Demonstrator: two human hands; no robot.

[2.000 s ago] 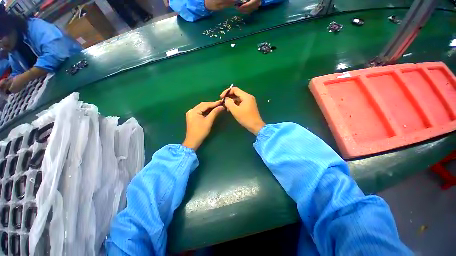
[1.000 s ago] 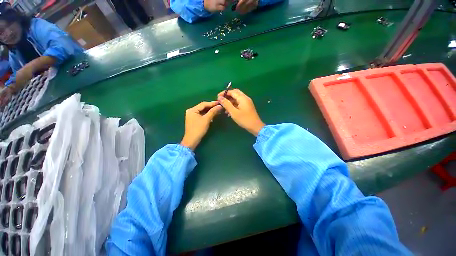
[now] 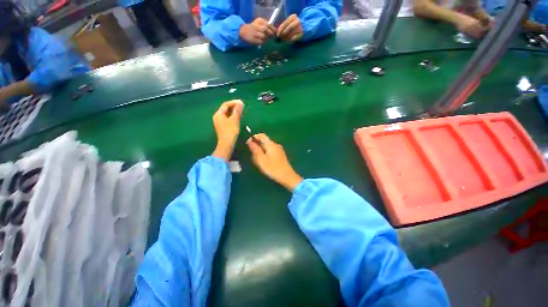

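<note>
My left hand (image 3: 227,127) is raised over the green conveyor (image 3: 174,129), its fingertips together; a pale spot shows at them, but I cannot tell whether it is a held piece. My right hand (image 3: 271,160) is to its right and lower, closed around a thin dark tool, apparently tweezers (image 3: 255,139), with a pale tip pointing up and left. The hands are apart. A small white sheet (image 3: 235,166) lies on the green surface beside my left wrist. A dark electronic assembly (image 3: 267,97) lies on the belt beyond my hands.
A pink foam tray (image 3: 453,171) is at the right. Crumpled whitish film (image 3: 72,222) covers a parts tray at the left. More assemblies (image 3: 348,78), a white piece (image 3: 233,90) and a metal post (image 3: 474,66) are farther off. People in blue smocks sit opposite, near scattered small parts (image 3: 261,63).
My hands have separated: the left moved forward and left, the right slightly down. The white sheet now shows. The view has tilted up, and the belt's assemblies have shifted left.
</note>
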